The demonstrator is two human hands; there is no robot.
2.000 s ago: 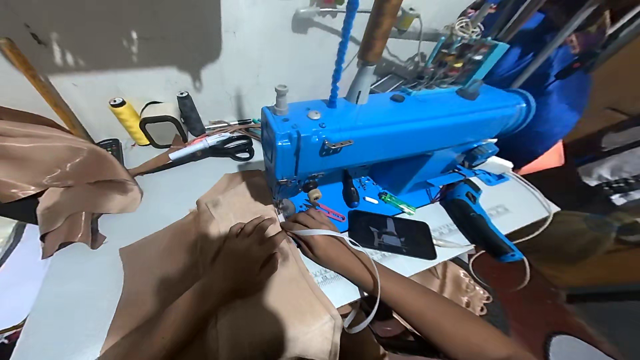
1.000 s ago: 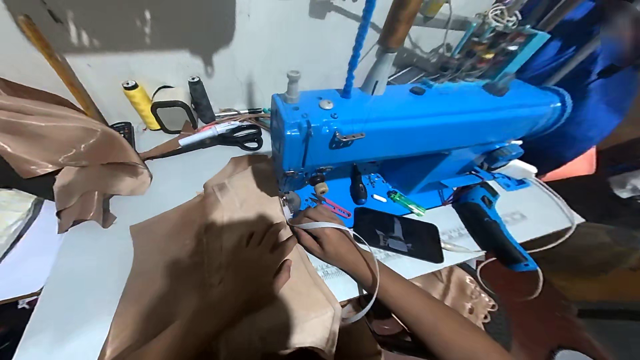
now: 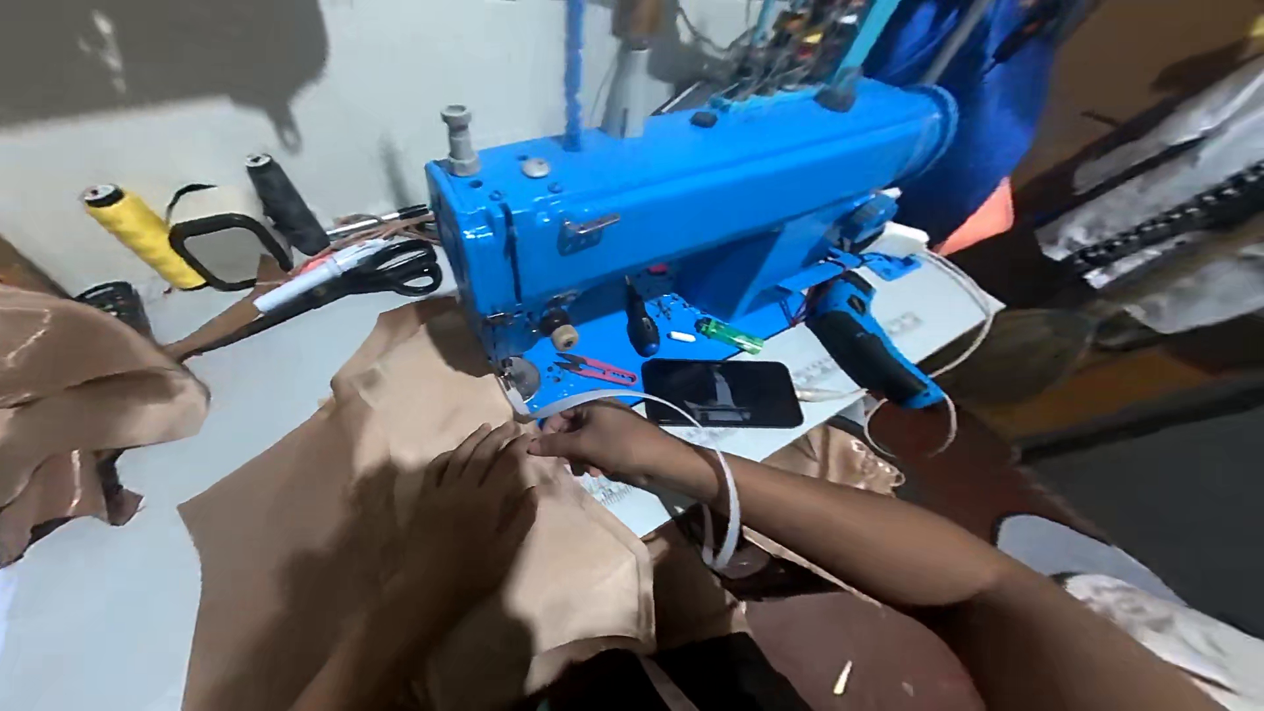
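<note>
A blue sewing machine (image 3: 691, 197) stands on the white table, its needle end at the left. Tan satin fabric (image 3: 296, 533) lies flat there, one edge close to the presser foot. My left hand (image 3: 479, 484) rests palm down on this fabric with its fingers slightly spread. Just right of it, my right hand (image 3: 602, 439) pinches the fabric edge between thumb and fingers beside the needle area. A narrow white tape (image 3: 729, 484) runs from near the presser foot over my right hand and loops down past the wrist.
Pink thread snips (image 3: 597, 370), a screwdriver (image 3: 642, 321), a green lighter (image 3: 729, 336) and a phone (image 3: 723, 393) lie by the machine. A blue-black power tool (image 3: 869, 341) sits right. Black-handled scissors (image 3: 395, 269), yellow thread (image 3: 143, 237) and black thread (image 3: 286, 204) are behind left; bunched satin (image 3: 89, 385) lies left.
My right hand has shifted from beside the presser foot toward the table's front edge, near my left fingertips. My left hand stays on the fabric.
</note>
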